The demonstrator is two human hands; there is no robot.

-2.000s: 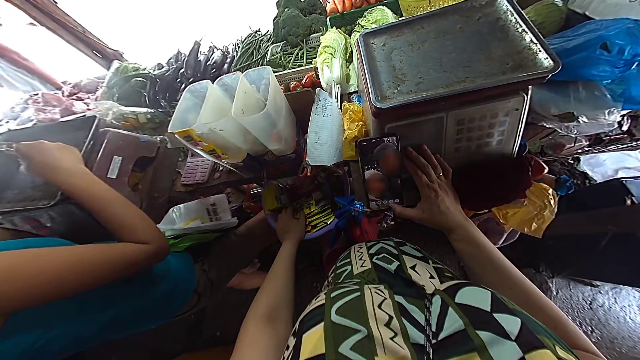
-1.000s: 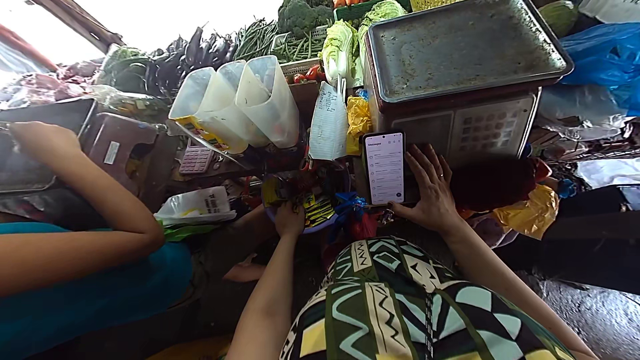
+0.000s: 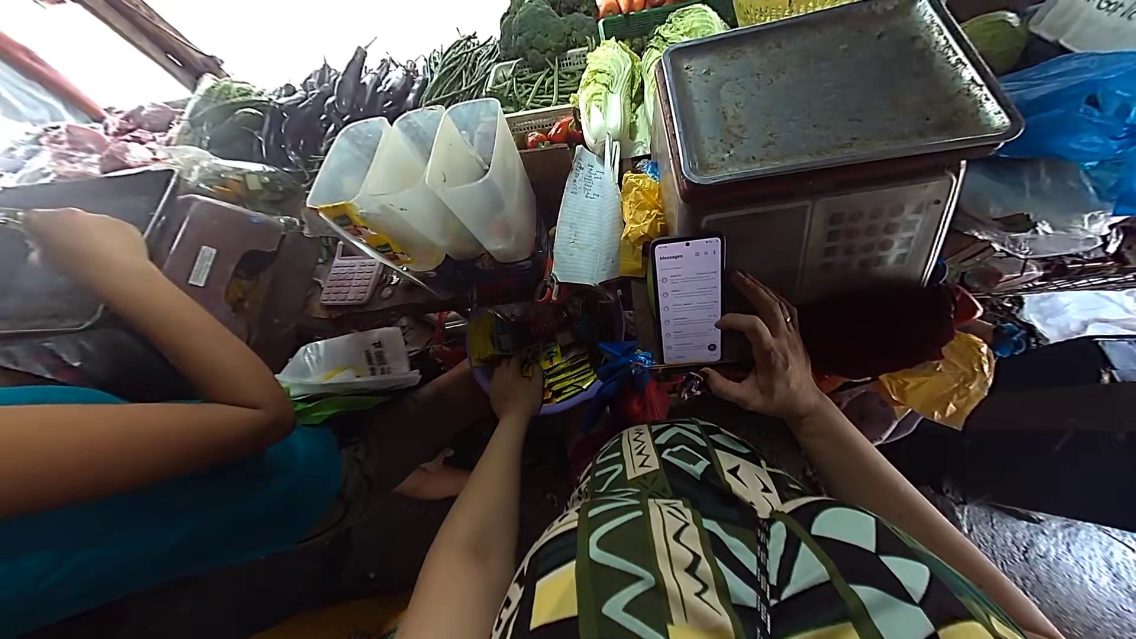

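Note:
A smartphone (image 3: 689,300) with a lit list screen stands propped against the lower front of a digital scale (image 3: 825,240). At the phone's right edge is my right hand (image 3: 768,351), fingers spread and a ring on one; its index or middle finger reaches the screen's side, and it does not grip the phone. My left hand (image 3: 516,388) rests at the near rim of a round purple basin (image 3: 568,404) holding small yellow packets (image 3: 568,371); its fingertips are in shadow, so whether they hold anything is hidden. A blue plastic bag (image 3: 624,359) lies between basin and phone.
The scale's metal tray (image 3: 825,84) is at upper right. Left of it are plastic containers (image 3: 484,182), a handwritten paper (image 3: 588,217), a pink calculator (image 3: 351,277) and cabbages (image 3: 609,89). Eggplants (image 3: 351,93) lie behind. Another person's arm (image 3: 177,328) reaches in at left.
The phone's screen has gone from a dark view with round shapes to a bright list. My right hand stays beside the phone and my left hand stays at the basin.

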